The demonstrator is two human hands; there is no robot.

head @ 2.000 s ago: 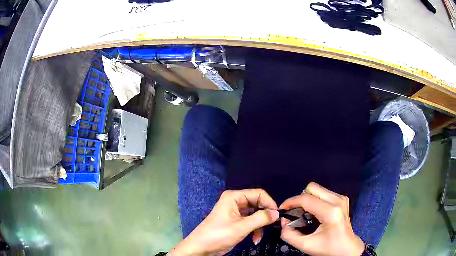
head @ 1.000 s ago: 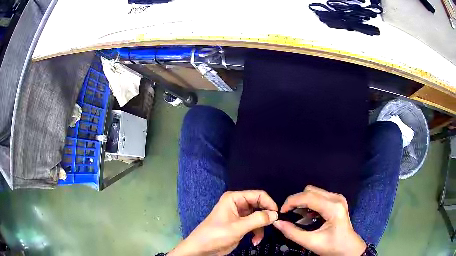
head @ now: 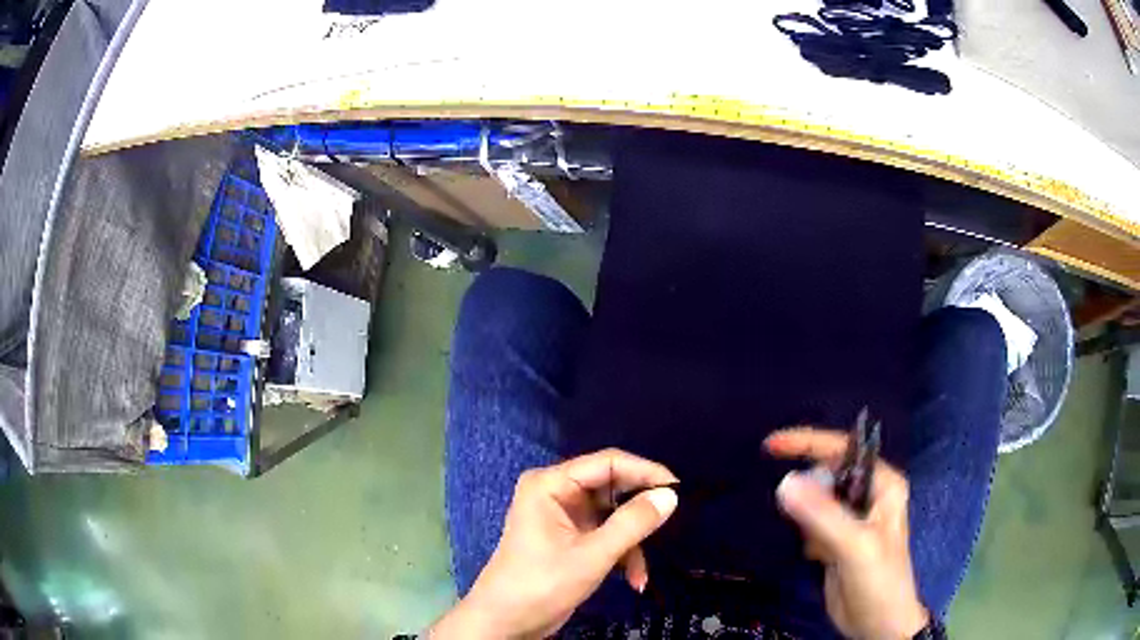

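My left hand [head: 575,531] pinches the end of a small dark strip [head: 673,484] between thumb and index finger, above the lap cloth. Most of the strip is hidden by the fingers or lost against the dark cloth. My right hand [head: 850,531] is apart from it, to the right, and blurred. It holds the dark thread snips [head: 860,460], which point up along the fingers. Thumb and index finger of that hand are apart. The navy-black lap cloth [head: 756,313] runs from the table edge over my thighs. I cannot make out a needle or thread.
The white table [head: 563,56] has a yellow tape measure [head: 700,110] along its edge. A large dark pile of strips [head: 869,50] lies at right, a small one [head: 379,5] at left. A fabric bin [head: 94,300] and blue crate [head: 219,325] stand left, a waste basket [head: 1044,363] right.
My right hand has moved away from my left hand to the right, and the snips now point upward in it. My left hand has shifted slightly left and up, still pinching.
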